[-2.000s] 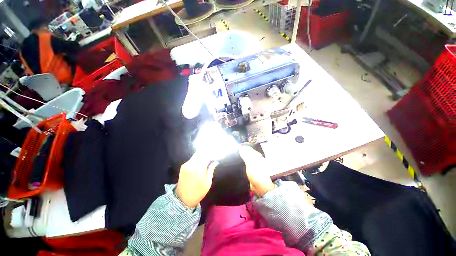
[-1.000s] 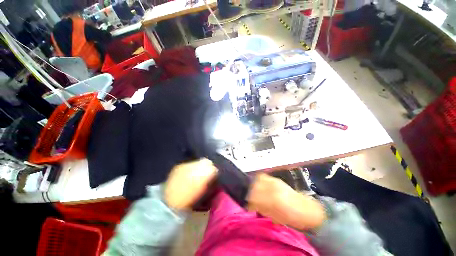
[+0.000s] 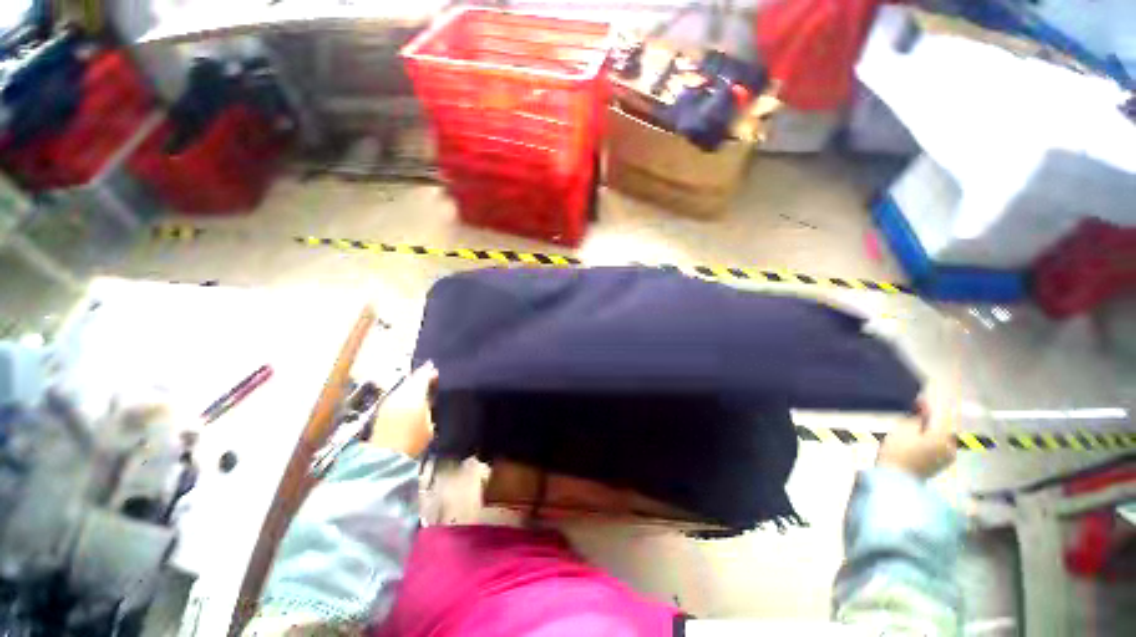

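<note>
A dark navy or black garment piece (image 3: 648, 334) is stretched wide in front of me, over a black cloth heap (image 3: 623, 442) to the right of the table. My left hand (image 3: 405, 413) grips its left end beside the table edge. My right hand (image 3: 919, 438) grips its right end, with the fingers at the corner. The sewing machine (image 3: 106, 523) is blurred at the lower left.
The white table (image 3: 249, 330) bears a red tool (image 3: 237, 393) and a small black disc (image 3: 228, 460). Beyond are a tall red crate (image 3: 517, 137), a cardboard box (image 3: 679, 162) with items, and a white-covered stack (image 3: 984, 199). Yellow-black tape marks the floor.
The view has turned right, away from the machine. The hands have moved from the machine to the right side and spread far apart, with dark cloth stretched between them.
</note>
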